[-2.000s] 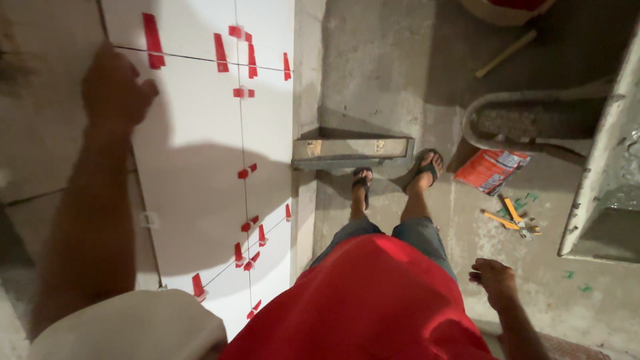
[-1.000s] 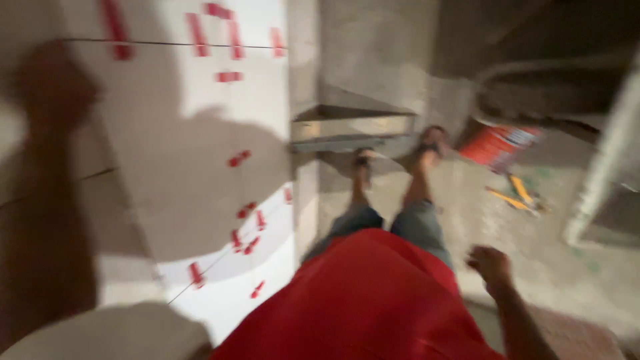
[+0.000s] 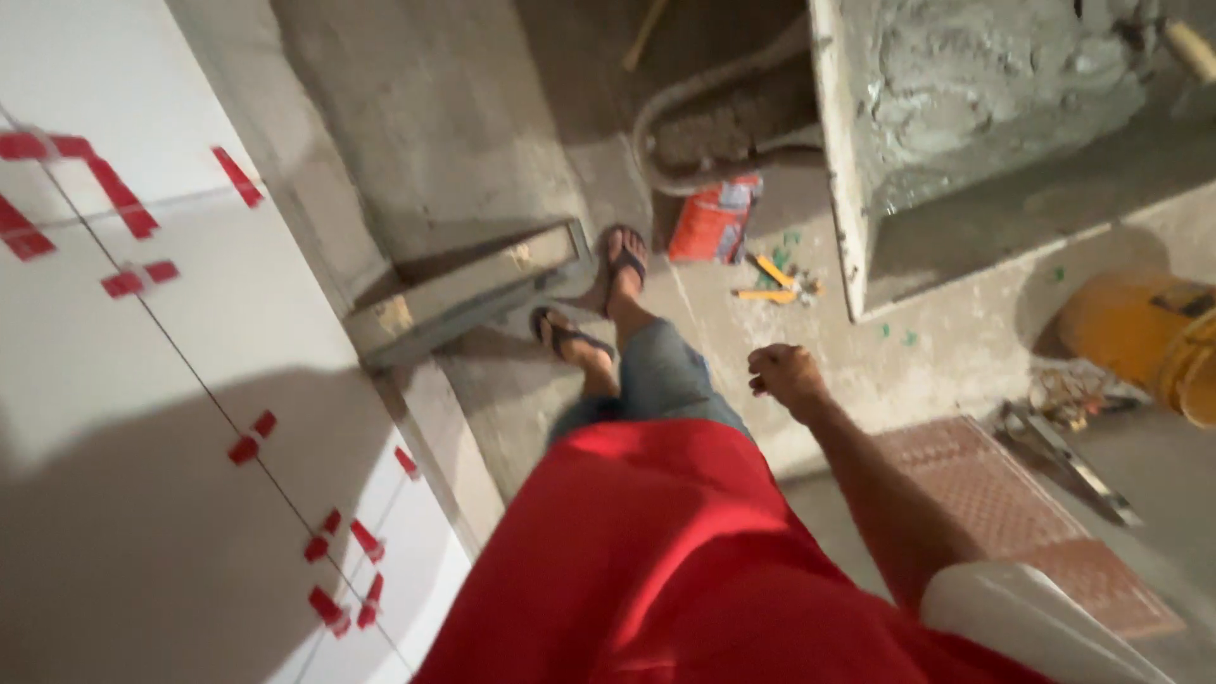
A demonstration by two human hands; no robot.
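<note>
My right hand (image 3: 787,378) hangs over the floor with its fingers loosely curled; no object shows in it. Nearest to it lies a tool with orange handles (image 3: 774,283), possibly tile pliers, among small green plastic pieces (image 3: 781,256). Close by sits a red and white bag (image 3: 711,223). My left hand is out of the frame. White wall tiles (image 3: 123,361) fill the left side, with red tile-levelling wedges (image 3: 252,437) set in clips along the joints.
A long box-like beam (image 3: 465,285) lies by my feet. Beyond are a wheelbarrow (image 3: 655,119) and a mixing trough (image 3: 855,237) holding wet grey mortar (image 3: 969,104). At right are an orange bucket (image 3: 1121,318), a patterned mat (image 3: 988,475) and a metal bar (image 3: 1073,465).
My left hand, earlier raised against the tiles, has left the view. The view has swung right, bringing in the mortar, bucket and mat.
</note>
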